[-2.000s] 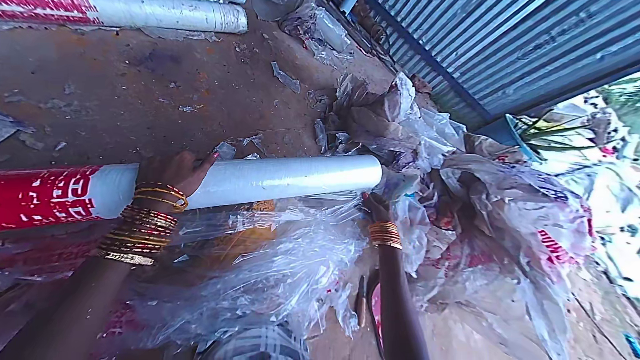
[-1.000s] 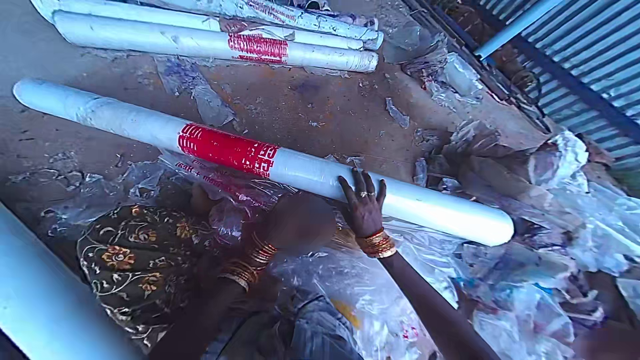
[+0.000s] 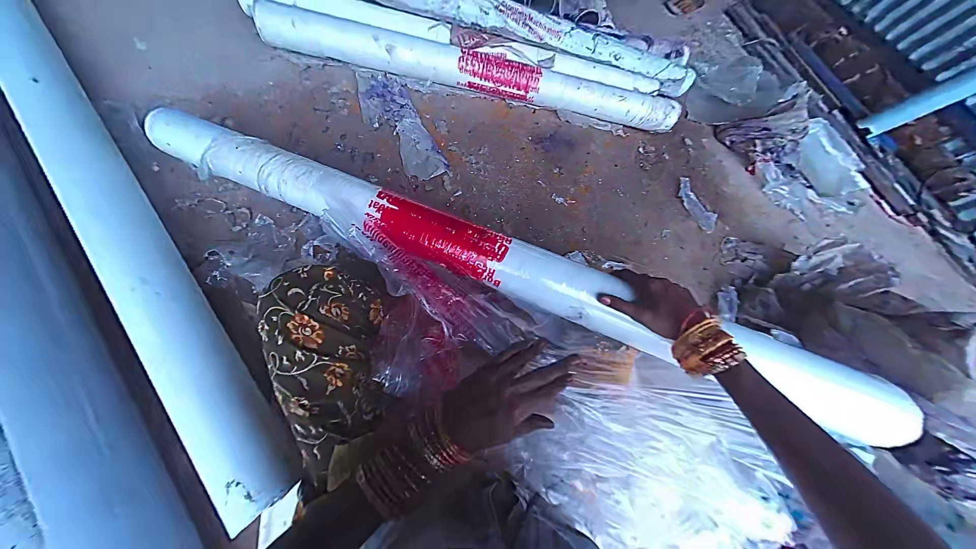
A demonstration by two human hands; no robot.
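Note:
A long white cylindrical roll point(image 3: 557, 282) with a red printed band lies diagonally across the view. Clear plastic film point(image 3: 656, 442) hangs loose from its near side and spreads below it. My right hand point(image 3: 656, 301), with gold-coloured bangles at the wrist, rests over the roll right of the red band, its thumb on the white surface; whether the fingers grip cannot be seen. My left hand point(image 3: 507, 396), also in bangles, is below the roll over the loose film, fingers apart and holding nothing. Floral-patterned dark cloth point(image 3: 320, 358) shows left of it.
Several similar rolls point(image 3: 473, 65) lie on the dirt floor at the top. A large white pole or tube point(image 3: 137, 252) slants down the left side. Crumpled plastic point(image 3: 854, 297) is heaped at the right. Corrugated metal sheet point(image 3: 907, 34) stands at the upper right, with a light blue pipe point(image 3: 923, 103).
The view has swung strongly to the left. Two seconds ago my left hand lay on the roll and my right was near its end; now my right lies on it and my left is off it.

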